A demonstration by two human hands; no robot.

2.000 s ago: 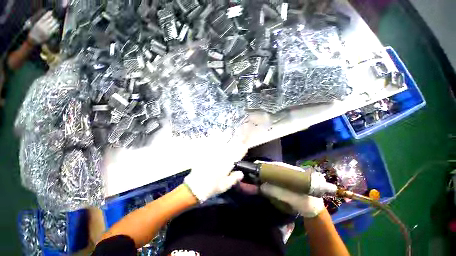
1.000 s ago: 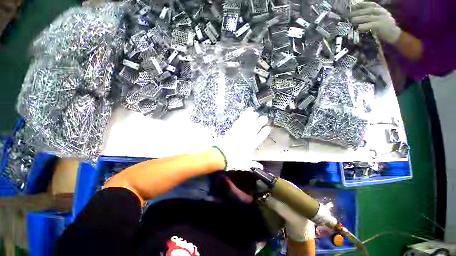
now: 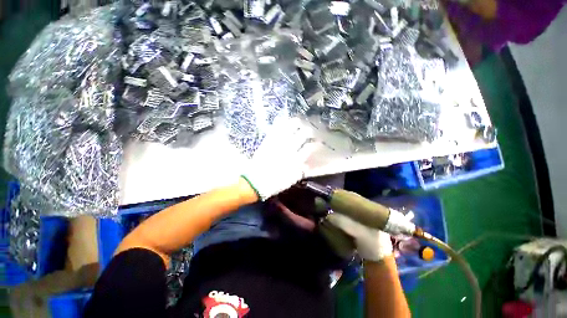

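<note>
My left hand (image 3: 280, 158), in a white glove with a green-edged cuff, lies over the table's front edge beside the pile of thin silver pins (image 3: 255, 112). Its fingers are washed out by glare, so I cannot tell what they hold. My right hand (image 3: 367, 238), in a white glove, is wrapped around an olive-tan air tool (image 3: 359, 210). The tool lies tilted below the table edge, its dark nose towards my left hand and its hose running off to the right. Grey perforated metal parts (image 3: 165, 77) are heaped behind the pins.
Clear bags of pins stand left (image 3: 62, 136) and right (image 3: 404, 93) on the white table (image 3: 168, 168). Blue bins (image 3: 463, 171) sit below its edge. Cardboard (image 3: 82, 242) is at lower left. A person in purple (image 3: 507, 22) is at the top right. A pale machine (image 3: 541, 267) is lower right.
My left hand has left the tool's nose and moved onto the table by the pins. My right hand still grips the tool. The view has shifted, and the other person's gloved hand is out of sight.
</note>
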